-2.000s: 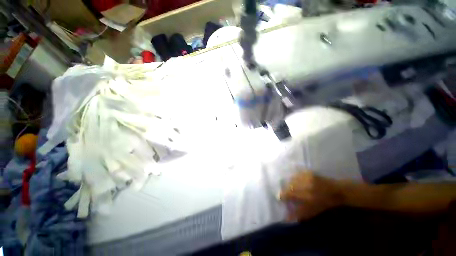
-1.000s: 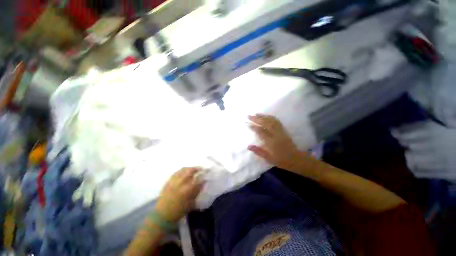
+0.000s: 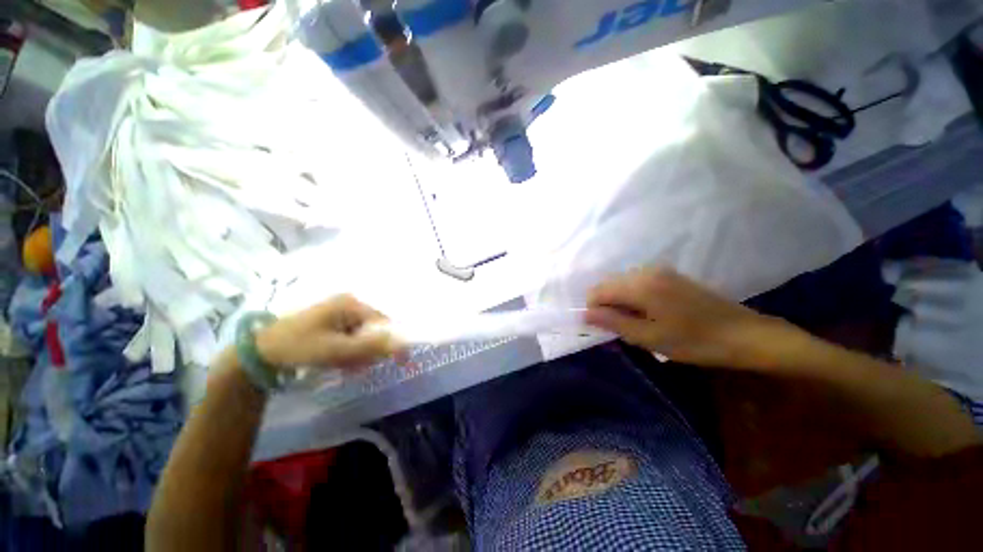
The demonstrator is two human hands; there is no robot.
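A narrow white strip (image 3: 490,326) is stretched between my two hands over the ruler-marked front edge of the table. My left hand (image 3: 329,334) grips its left end. My right hand (image 3: 658,313) grips its right end between thumb and fingers. A white cut panel (image 3: 711,205) lies on the table right of the needle area and hangs over the front edge, partly behind my right hand. The needle area (image 3: 458,146) of the white sewing machine is above and behind the strip, apart from it.
A fringe-like pile of cream strips (image 3: 183,183) lies at the left. Black-handled shears (image 3: 803,113) lie at the right, their blades partly by the panel. Light blue pieces (image 3: 97,399) hang left of the table (image 3: 323,404). A checked cloth covers the wearer's lap.
Both hands now hold a strip taut between them, where a second ago they were on bunched white fabric. The panel shows spread to the right. The view has shifted closer.
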